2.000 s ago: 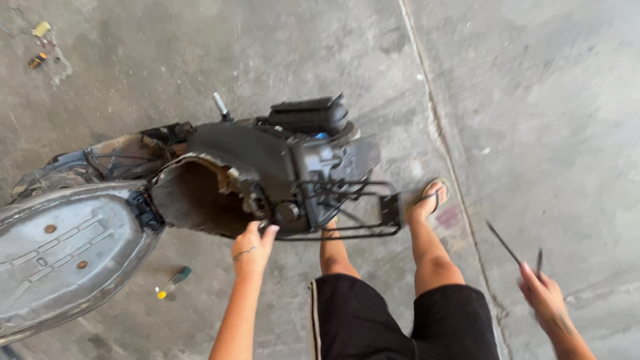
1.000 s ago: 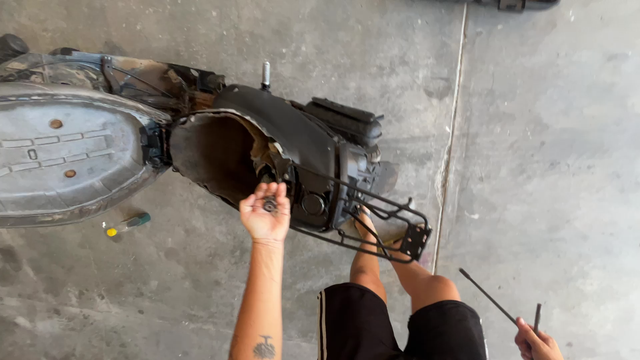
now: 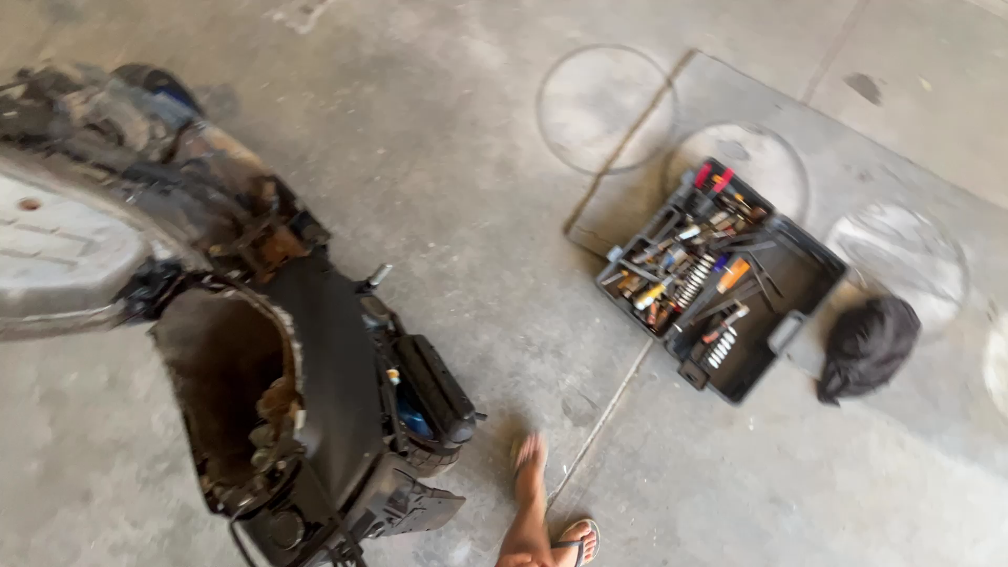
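Neither of my hands shows in the head view now, so what they hold is hidden. A partly stripped motor scooter [image 3: 339, 378] stands at the left, with its seat [image 3: 63, 244] tipped open and the metal-grey underside up. The dark storage cavity [image 3: 220, 370] under the seat lies exposed, with a rough, torn-looking rim. To the right, an open black toolbox [image 3: 815, 264] rests on the concrete floor, full of mixed hand tools and sockets.
A black cloth or bag [image 3: 870, 346] lies beside the toolbox. My feet in flip-flops [image 3: 579, 543] are near the scooter's rear. A metal lever [image 3: 380, 276] and the black muffler cover [image 3: 437, 386] stick out from its side.
The view has swung toward the toolbox. My left hand, at the storage cavity earlier with a small round part, and my right hand, holding slender dark tools, have both left the view.
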